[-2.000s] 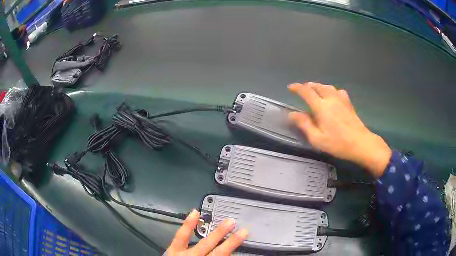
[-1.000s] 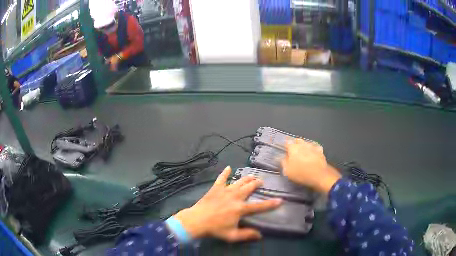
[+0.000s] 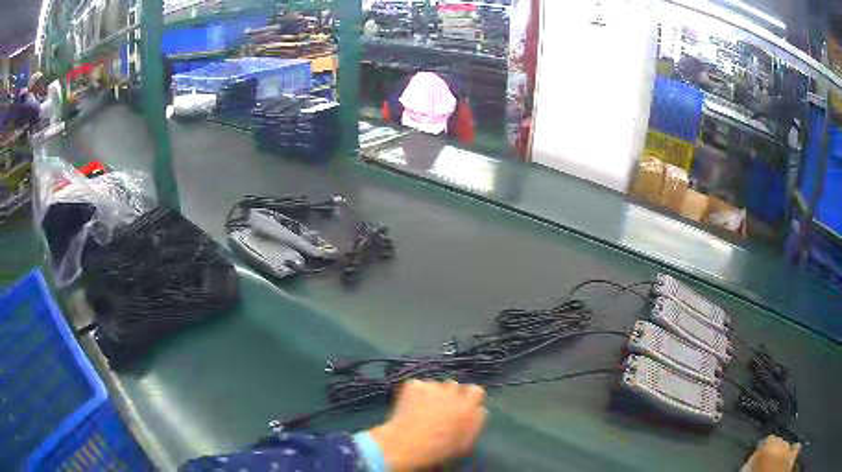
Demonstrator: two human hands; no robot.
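Several closed units (image 3: 674, 380), grey ribbed face up, lie side by side on the belt at the right. Their black AC power cords (image 3: 545, 318) run left into a loose bundle at the middle. Dark output cords (image 3: 768, 383) lie bunched to their right. My left hand (image 3: 434, 424) is curled at the near edge of the power cord bundle; its fingertips are hidden, so a hold on the cords cannot be told. My right hand (image 3: 774, 454) is cut off by the bottom right edge, just below the output cords; its grip cannot be told.
More grey units with cords (image 3: 277, 244) lie farther left on the conveyor belt. A black cord pile (image 3: 157, 277) and a clear plastic bag (image 3: 69, 207) are at the left, above a blue crate (image 3: 51, 387). A green post stands behind them. A person in a pink cap is beyond the belt.
The view has swung left and up. Both hands have come off the units: my left hand to the power cords, my right hand to the right, below the output cords.
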